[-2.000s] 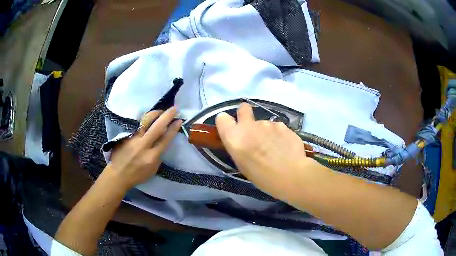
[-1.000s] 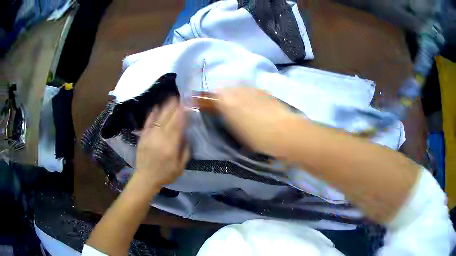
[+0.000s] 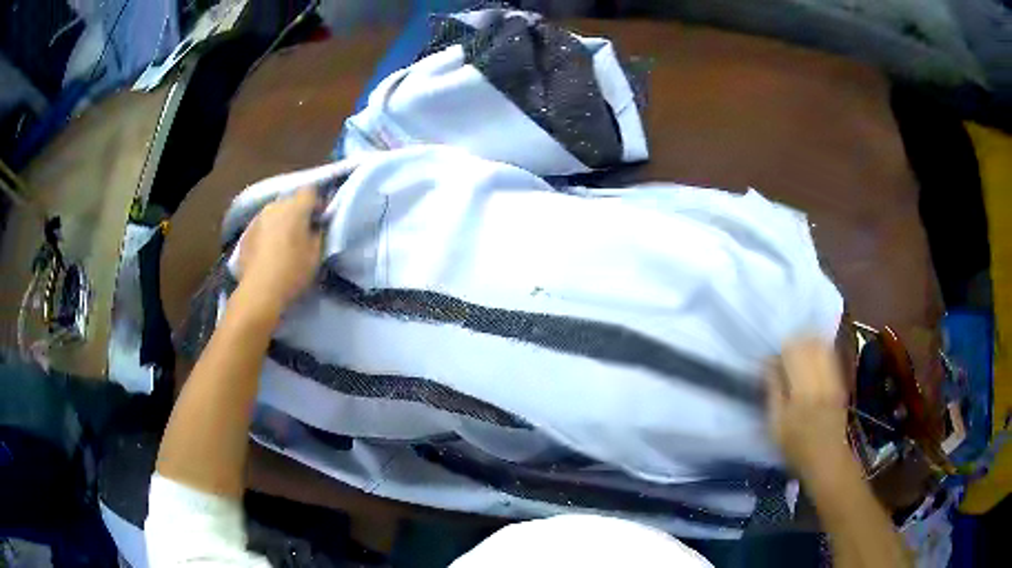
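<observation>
The garment body (image 3: 499,244) lies inside up across the table, white with dark herringbone strips running left to right. My left hand (image 3: 283,246) grips its far left edge, fingers closed on the fabric. My right hand (image 3: 808,388) is blurred at the right edge of the white panel, beside the end of a dark strip; its fingers seem to pinch the cloth. The steam iron (image 3: 893,388) stands at the right, off the garment, its orange-brown handle showing. A bunched white and dark part (image 3: 544,94) lies at the far side.
The brown pressing table cover (image 3: 766,105) shows behind and around the garment. A metal tool (image 3: 67,294) lies on the side table at left. A blue basket (image 3: 969,377) and a yellow surface (image 3: 991,277) are at the far right. White cloth covers my front at the bottom edge.
My right hand has let go of the iron, now at the right, and moved to the garment's right edge. My left hand has moved left and up. The panel is spread flatter, showing longer dark strips.
</observation>
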